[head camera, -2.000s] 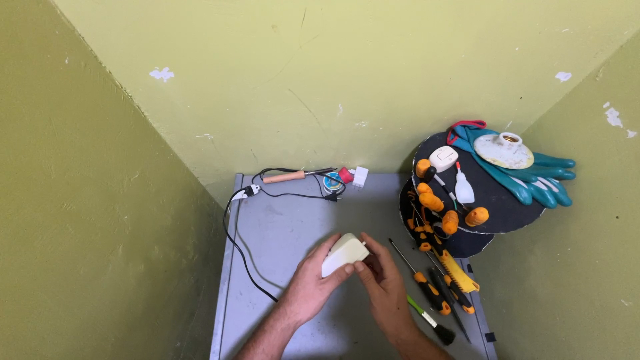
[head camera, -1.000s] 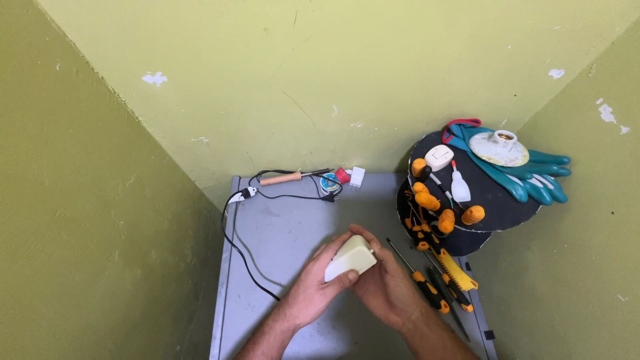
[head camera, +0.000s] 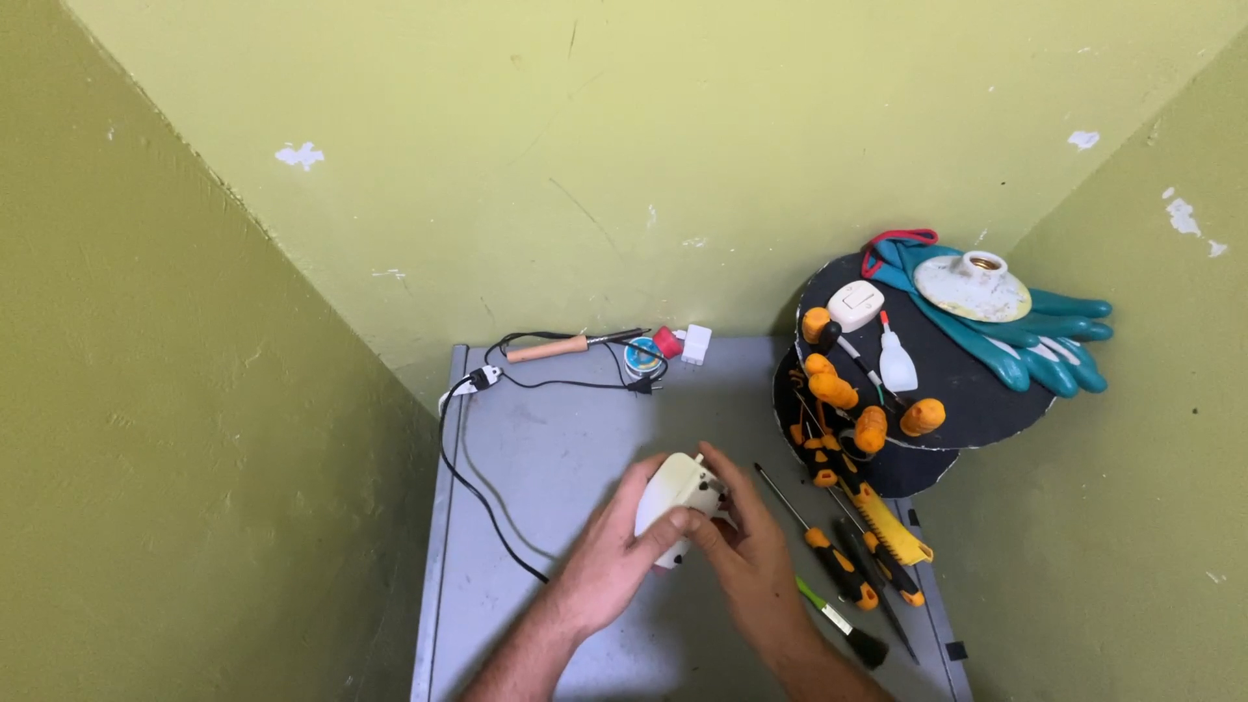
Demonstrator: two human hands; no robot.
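Observation:
A cream plastic housing with small dark parts along its right side is held above the grey tabletop. My left hand grips it from the left, thumb across its lower front. On the other side my right hand has its fingers on the housing's right edge, and its thumb meets the left thumb. What the housing is cannot be told, and its underside is hidden.
A soldering iron, solder spool and black cable lie left and behind. At right are screwdrivers, a brush, a yellow-handled tool, and a black tiered stand with teal gloves and a lamp holder.
The housing has been turned in my hands, so its side with the dark parts now shows. Both hands stay around it.

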